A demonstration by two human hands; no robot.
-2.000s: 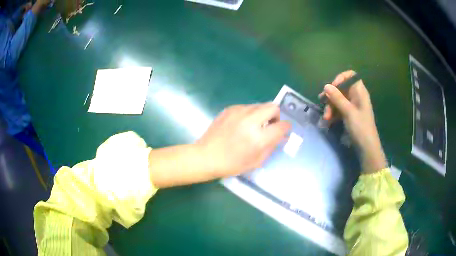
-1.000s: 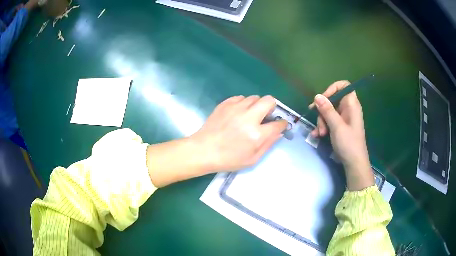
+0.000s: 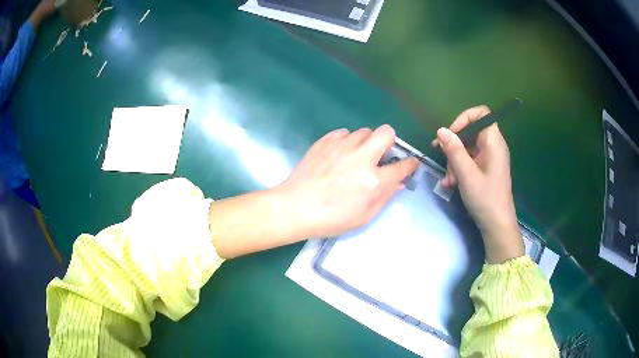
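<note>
A dark, glossy panel (image 3: pixel 392 262) with a white border lies tilted in front of me, much of it white with glare. My left hand (image 3: pixel 343 185) rests over its upper left part, fingertips near the top corner; it covers part of the corner, and I cannot tell if it holds a small part. My right hand (image 3: pixel 483 171) holds dark tweezers (image 3: pixel 494 117) between thumb and fingers. Their tip points at the panel's top edge, close to my left fingertips. A small pale square (image 3: pixel 443 189) sits on the panel beside my right fingers.
A white card (image 3: pixel 145 139) lies at left. Other panels lie at the top (image 3: pixel 315 15) and far right (image 3: pixel 619 196). A small sheet (image 3: pixel 548 263) shows behind my right wrist. Dark slivers (image 3: pixel 576 347) lie at lower right. Pale scraps and a person's blue sleeve (image 3: pixel 15 63) are at upper left.
The panels at the top and far right have shifted rightward in view. My left index fingertip has moved right along the panel corner, to the tweezer tip. My right hand has barely moved.
</note>
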